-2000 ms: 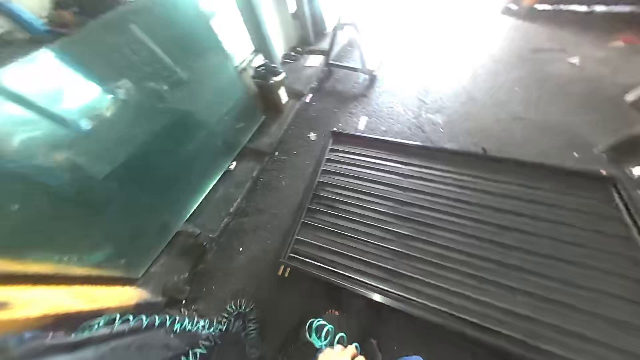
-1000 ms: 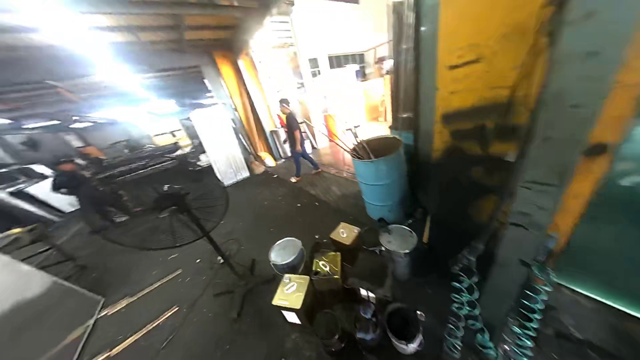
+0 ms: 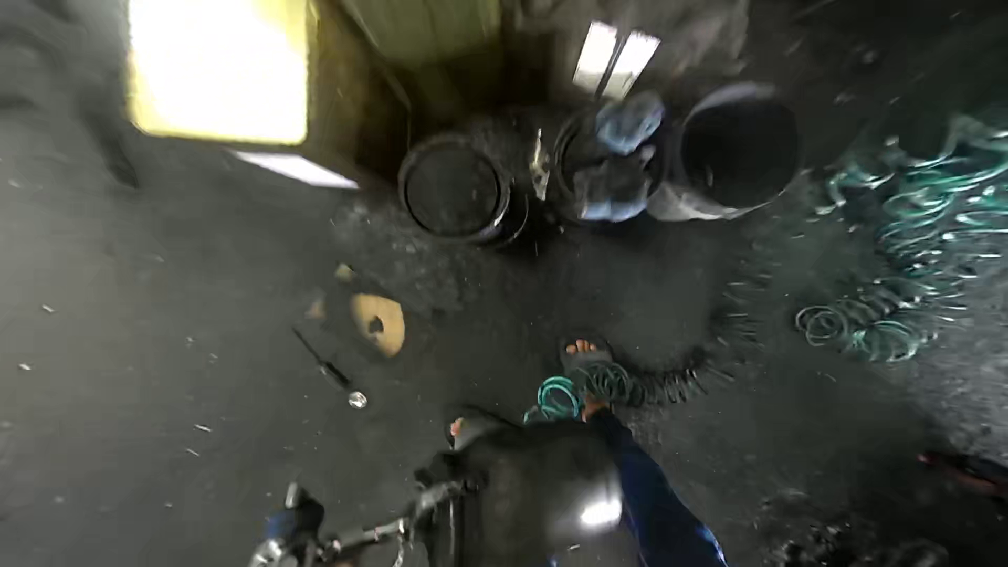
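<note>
My right hand, at the end of a dark blue sleeve, is closed around coiled air hose, with turquoise loops on its left and dark coils trailing right. At the bottom left is a metal fitting assembly, blurred, resembling a spray gun. A small patch of skin, perhaps my left hand, shows at its lower edge; its fingers are hidden. Between the two lies a dark, glossy rounded surface. My feet in open footwear show just beyond it.
Ahead stand a square yellow-topped can, a round dark can, a container with crumpled material and an open bucket. Green coiled hoses lie right. A tan piece and a thin tool are on the floor.
The view has swung down from the workshop to the floor and my feet. The cans and bucket now appear close ahead. My right hand with the coiled hose has come into view.
</note>
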